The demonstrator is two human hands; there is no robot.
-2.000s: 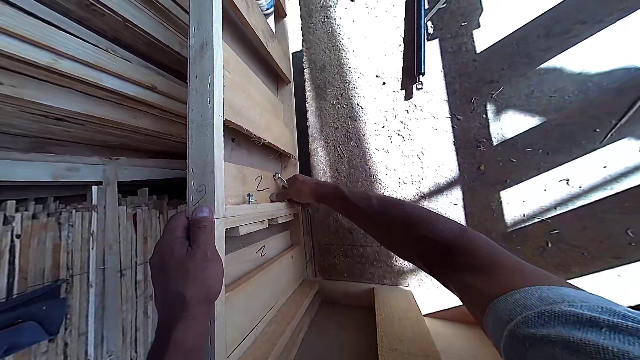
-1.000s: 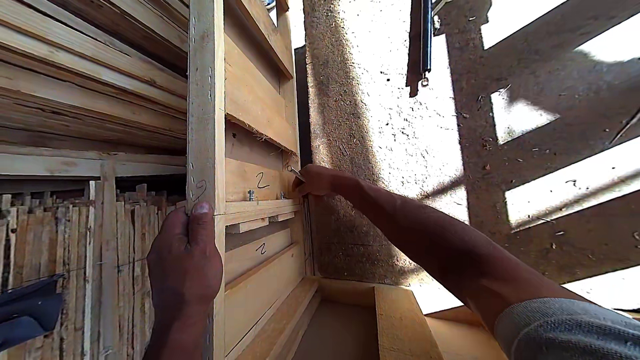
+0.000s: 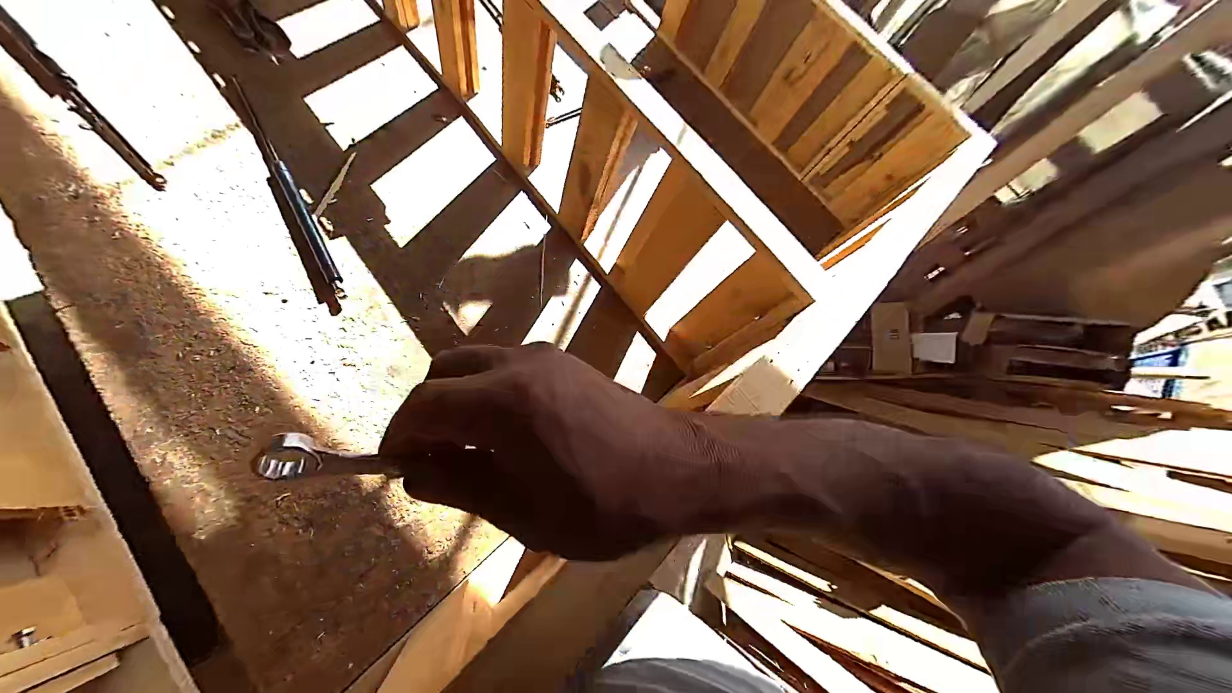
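My right hand point(image 3: 549, 443) is closed around the shank of a metal ring-end wrench point(image 3: 289, 457), whose round head points left over a board strewn with sawdust. The hand is held away from the wooden frame point(image 3: 58, 539), which shows at the left edge with a bolt point(image 3: 25, 636) low on it. My left hand is out of view.
A gas strut or similar dark rod point(image 3: 306, 223) lies on the sawdust-covered board point(image 3: 279, 568), with another dark rod point(image 3: 87, 111) farther left. A slatted wooden crate point(image 3: 818, 279) stands ahead on the right. Stacked planks point(image 3: 1107, 481) lie at the far right.
The view has swung far to the right. My right hand, earlier at the frame beside the bolts, is now away from it with the wrench. My left hand, earlier on the frame's upright, has left the view.
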